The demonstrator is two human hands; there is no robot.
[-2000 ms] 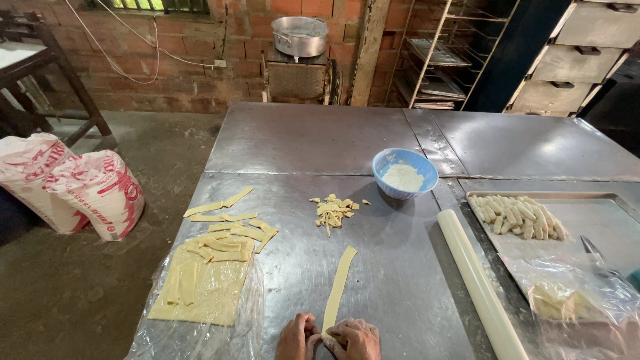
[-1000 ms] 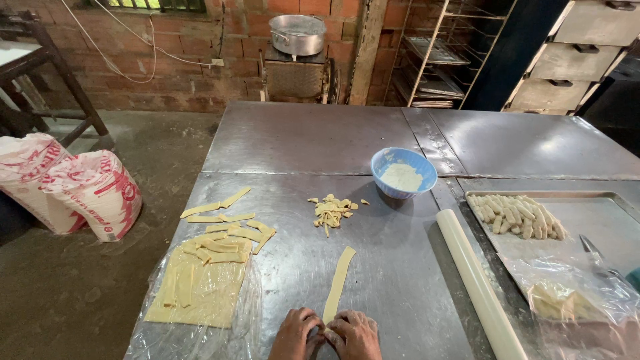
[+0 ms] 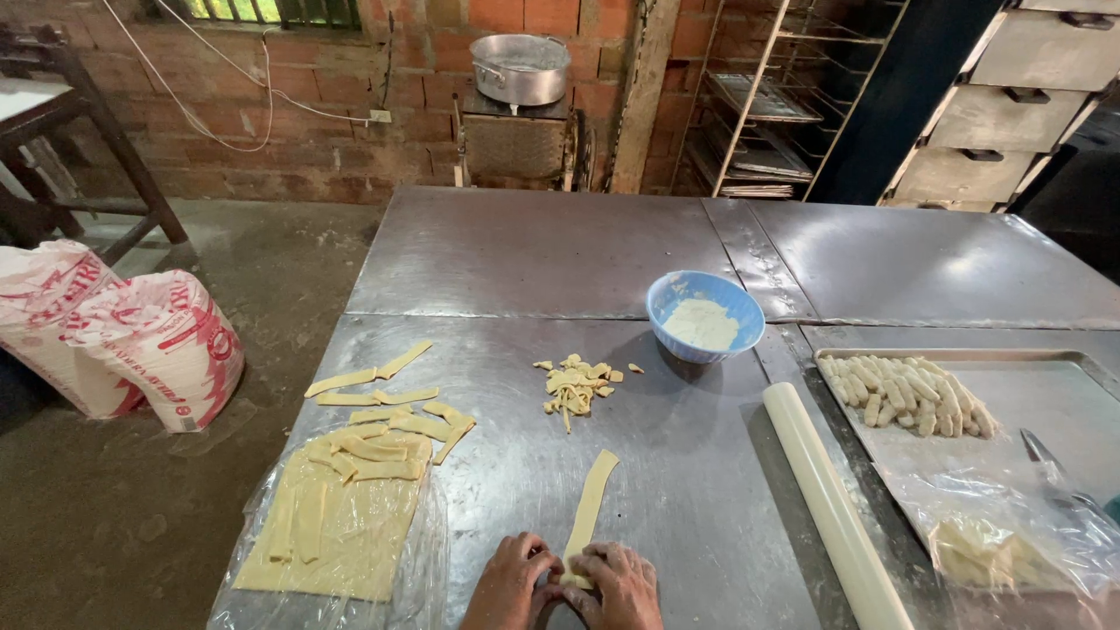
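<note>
On the metal table, a long dough strip runs away from me, its near end rolled up under my fingers. My left hand and my right hand both grip that rolled end, thumbs close together. To the left, a flat sheet of dough lies on clear plastic, with several cut dough strips on and beyond it. A small heap of dough scraps lies ahead of my hands. Past it, to the right, stands a blue plastic bowl holding white flour.
A white rolling pin or tube lies to my right. Beyond it, a metal tray holds short dough pieces, a utensil, and plastic over more dough. Printed sacks stand on the floor at left; an aluminium pot stands behind the table.
My hands have stayed at the strip's near end while the fingers shifted. The roll between them shows now; one second ago the hands covered it.
</note>
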